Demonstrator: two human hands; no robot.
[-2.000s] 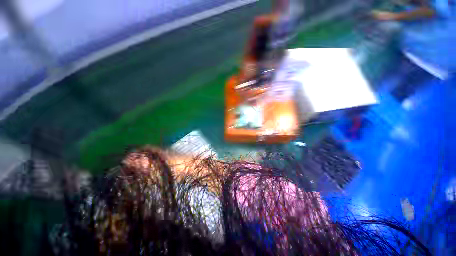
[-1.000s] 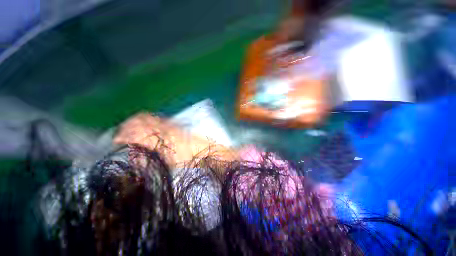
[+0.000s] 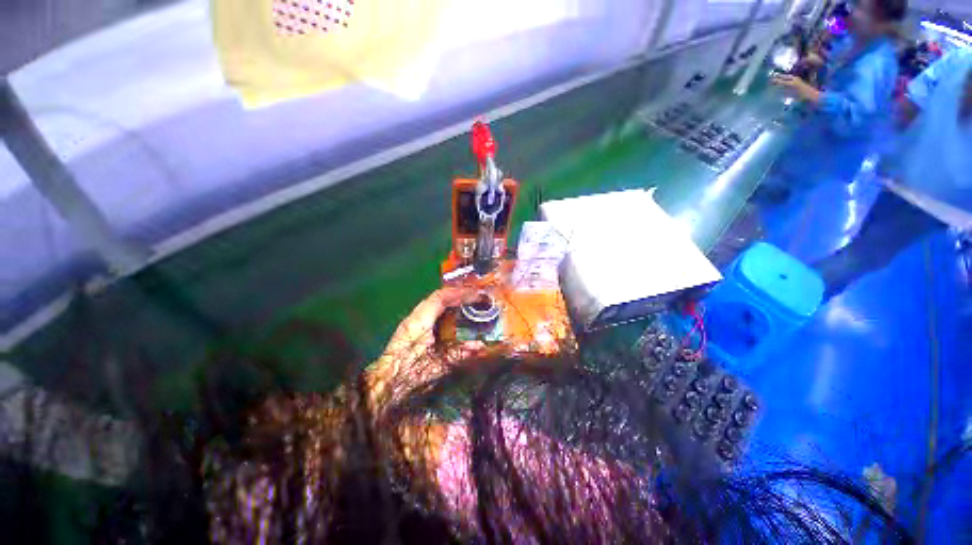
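The orange test fixture (image 3: pixel 541 319) stands on the green bench ahead of me. Its toggle clamp (image 3: pixel 484 144) stands upright, red grip at the top. A round dark component with a bright ring (image 3: pixel 480 309) sits in the nest area. A hand, apparently my left hand (image 3: pixel 410 339), reaches in from the left with its fingers at the nest's left side. Hair covers much of it, so its grip is unclear. A pink sleeve (image 3: pixel 458 468) shows through the hair, but my right hand cannot be made out.
A white box (image 3: pixel 634 250) stands right of the fixture, with a red wire (image 3: pixel 698 330) by it. A dark parts tray (image 3: pixel 709 399) lies at the bench edge. Beyond are a turquoise-topped bin (image 3: pixel 778 279), another tray (image 3: pixel 709 138) and a person in blue (image 3: pixel 858 85).
The view has tilted up and sharpened, showing the clamp, post and people. A hand is now at the fixture's nest; before, the visible hand was left of it, near a small white sheet.
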